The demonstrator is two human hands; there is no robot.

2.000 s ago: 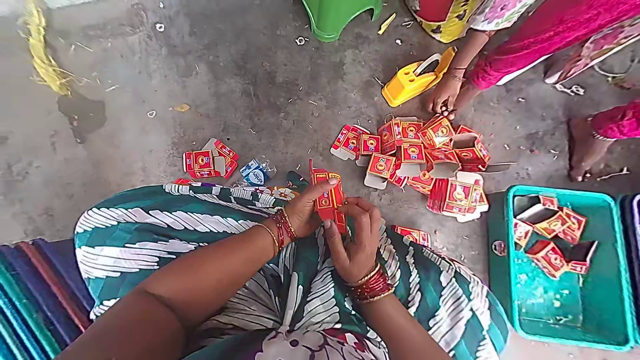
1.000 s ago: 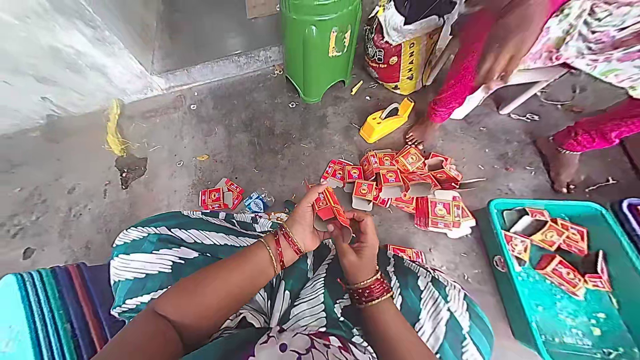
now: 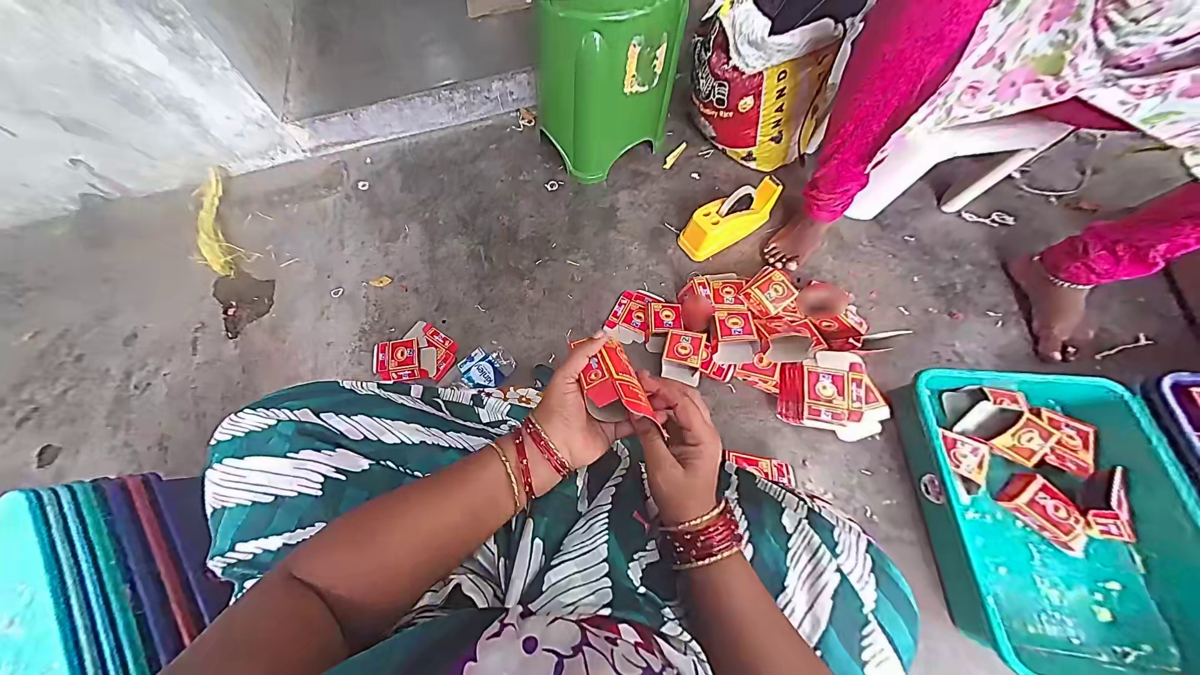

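Observation:
Above my lap, my left hand (image 3: 574, 412) grips a small red printed cardboard box (image 3: 614, 380), its thumb along the upper left edge. The box is partly opened out, with its grey inside showing. My right hand (image 3: 682, 441) holds the lower right edge of the same box between thumb and fingers. Just beyond my hands lies a heap of similar red boxes (image 3: 734, 328) on the concrete floor. Flattened ones (image 3: 830, 394) lie at its right side, and a few more boxes (image 3: 398, 359) lie to the left beside a blue and white wrapper (image 3: 485, 367).
A teal plastic tray (image 3: 937, 525) with several red boxes stands at the right. A yellow tape dispenser (image 3: 727, 223), a green plastic stool (image 3: 605, 94) and a printed sack (image 3: 764, 103) are beyond the heap. Another person's bare foot (image 3: 797, 239) is beside the dispenser. Stacked trays (image 3: 103, 562) stand at lower left.
The view has shifted, showing more of the stool and sack. The box in my hands has been turned and shows its grey inside. The other person's hand has left the floor near the dispenser.

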